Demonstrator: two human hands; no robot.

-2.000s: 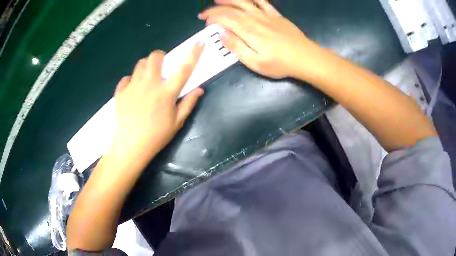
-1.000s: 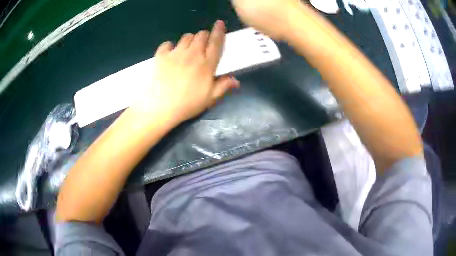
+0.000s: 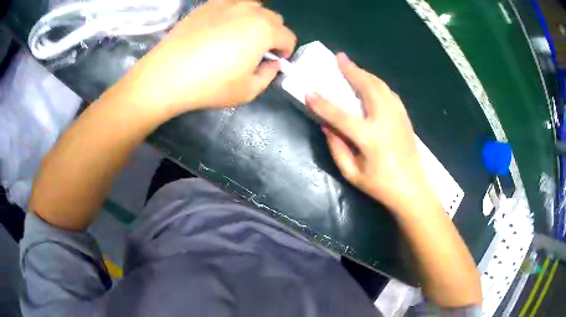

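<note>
A white power strip (image 3: 437, 176) lies slantwise on the dark green worktop, from the middle to the right. My right hand (image 3: 375, 133) grips it near its cord end, thumb on one side and fingers on the other. My left hand (image 3: 223, 56) pinches the white cord (image 3: 274, 57) where it enters the strip's end; the fingertips are partly hidden. The coiled cord in a clear bag (image 3: 105, 21) lies at the upper left, partly behind my left hand and arm.
Stacked white covers with small dark holes (image 3: 509, 247) lie at the right. A blue object (image 3: 497, 157) and a small white piece with metal (image 3: 490, 199) are above them. A whitish rail (image 3: 462, 68) separates the worktop (image 3: 273, 161) from the brighter green belt (image 3: 503, 56).
The view has swung right. My left hand has moved from the strip's top to its cord. My right hand, near or past the far end before, now grips the strip near the cord end.
</note>
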